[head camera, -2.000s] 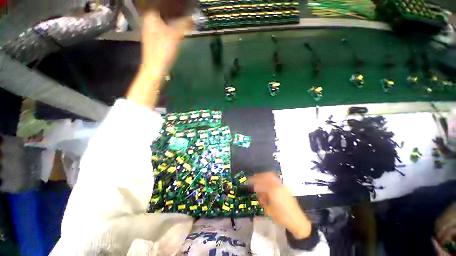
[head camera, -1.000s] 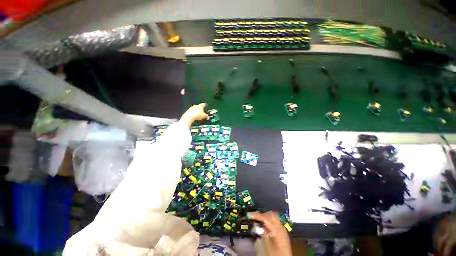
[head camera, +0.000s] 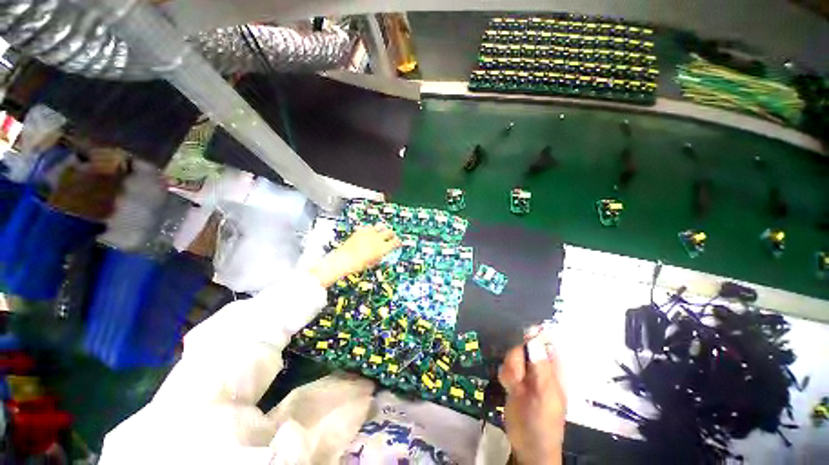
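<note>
A loose pile of green circuit boards with yellow blocks (head camera: 364, 341) lies in front of me, with neater rows at its top. My left hand (head camera: 368, 247) is bare, palm down on the pile's upper left; whether its fingers grip a board is hidden. My right hand (head camera: 536, 386) is at the lower edge of the black mat (head camera: 514, 295), its thumb and finger closed on a small pale part (head camera: 538, 349). One single board (head camera: 491, 278) lies on the mat. Black leads (head camera: 718, 372) lie heaped on a white sheet (head camera: 595, 295) at the right.
Beyond the pile runs the green conveyor belt (head camera: 564, 150) with spaced boards with black leads (head camera: 520, 201). Behind it stand rows of boards (head camera: 564, 59) and green-yellow wires (head camera: 736, 89). A slanting grey bar (head camera: 241, 118), a clear plastic bag (head camera: 264, 241) and silver duct (head camera: 273, 47) are at the left.
My left hand has left the board at the belt's near edge and moved back onto the pile. My right hand has moved right and up to the mat. The view has turned left.
</note>
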